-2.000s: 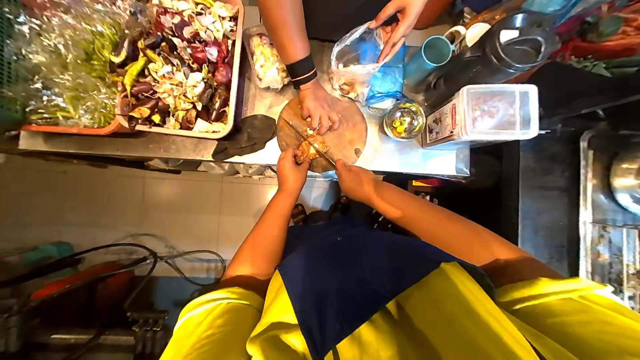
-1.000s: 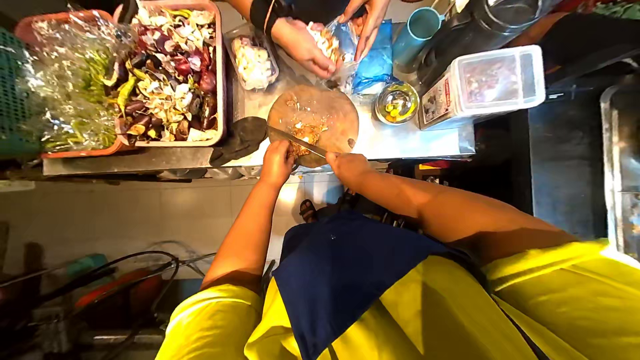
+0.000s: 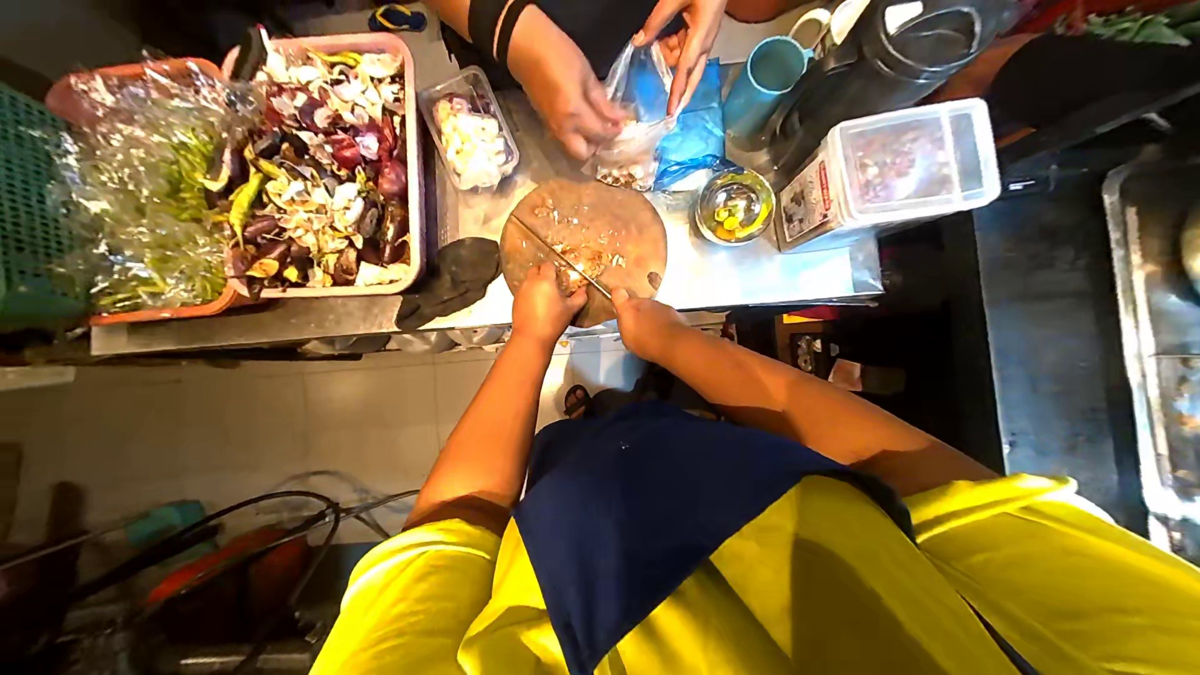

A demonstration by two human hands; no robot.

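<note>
My right hand grips the handle of a knife, whose blade lies slantwise over a round wooden chopping board. Under and beside the blade is a small heap of chopped brownish food; its kind is not clear. At the board's near left edge, my left hand has its fingers bent close against the food and the blade; whether it pinches a piece cannot be seen. Beyond the board, another person's hands are at a clear plastic bag with pale pieces inside.
Left of the board lie a dark cloth or glove, a clear tub of peeled garlic and a pink crate of onions and peppers. To the right stand a glass bowl, a blue mug and a lidded plastic container.
The other person's hand was on the board two seconds ago; since then it has moved away to the plastic bag. My hands have stayed at the board with the knife.
</note>
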